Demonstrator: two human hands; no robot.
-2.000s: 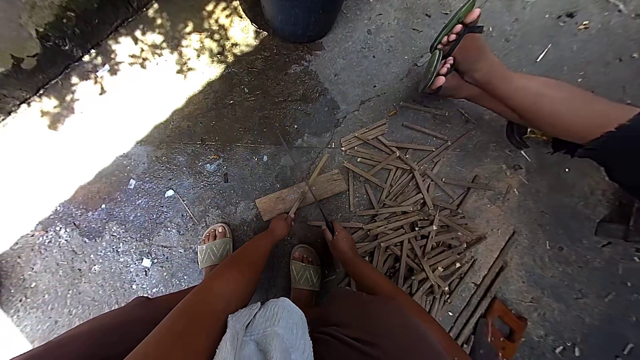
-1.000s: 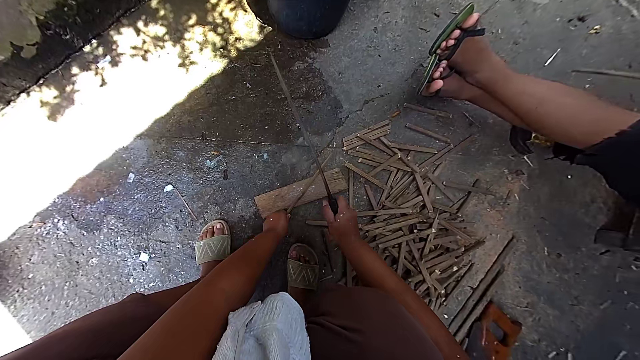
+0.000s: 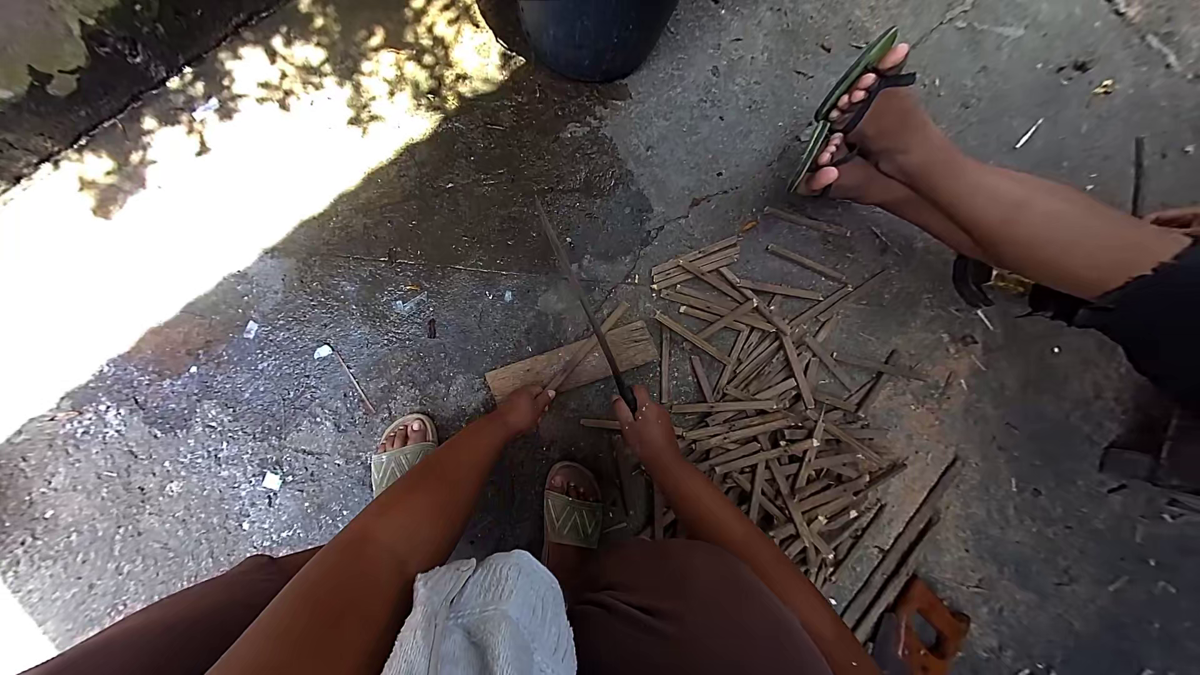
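Observation:
My left hand (image 3: pixel 525 410) is closed on the near end of a thin wooden stick (image 3: pixel 589 345), which slants up and right across a flat wooden board (image 3: pixel 525 372) on the ground. The dark handle of a long-bladed knife (image 3: pixel 574 281) is in my right hand (image 3: pixel 647 424), beside the board's right end. Its blade points up and slightly left, over the board and the stick. Close to my right hand lies a loose pile of cut wooden sticks (image 3: pixel 750 403). Whether the blade touches the stick, I cannot tell.
A handsaw with an orange-brown handle (image 3: pixel 945 630) lies at the lower right, beside longer sticks (image 3: pixel 900 553). Another person's sandalled feet and legs (image 3: pixel 1012 206) extend in from the right. A dark tub (image 3: pixel 595 37) stands at the top. My sandalled feet flank the work area.
Since two seconds ago, the knife blade has swung in my right hand from a lower, more leftward slant to a steeper one. At the right edge, a stick has changed its angle by the other person.

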